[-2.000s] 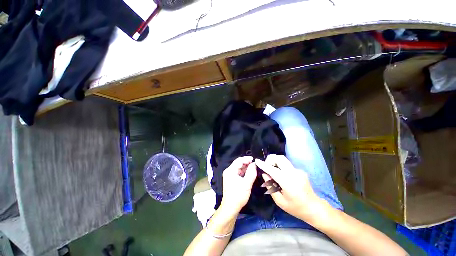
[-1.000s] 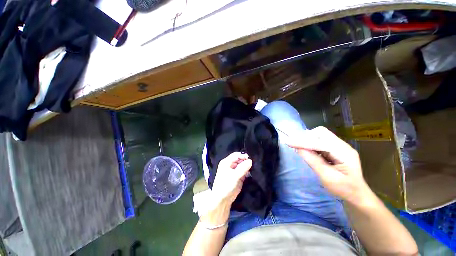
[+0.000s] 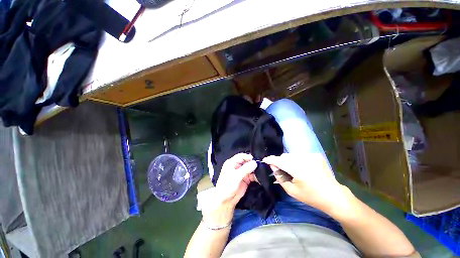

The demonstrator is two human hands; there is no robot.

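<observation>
A black garment (image 3: 237, 128) lies bunched on my lap, with a bit of white edge at its left side and top. My left hand (image 3: 236, 176) pinches a fold of the black garment with thumb and fingertips. My right hand (image 3: 297, 174) is close beside it, thumb and index fingertips pinched together over the cloth, nearly touching the left fingertips. What the right fingertips pinch is too thin to tell. A small dark tool (image 3: 281, 175) shows in my right palm under the fingers.
A white-topped table (image 3: 202, 30) with a wooden drawer (image 3: 161, 85) stands ahead. More black garments (image 3: 65, 30) hang over its left corner. A clear purplish bin (image 3: 169, 177) stands left of my legs, beside a grey fabric-lined bin (image 3: 73, 176). An open cardboard box (image 3: 373, 136) is at right.
A second ago my right hand was drawn out to the right, over my knee. It is now back at the garment beside my left hand, which stays on the cloth.
</observation>
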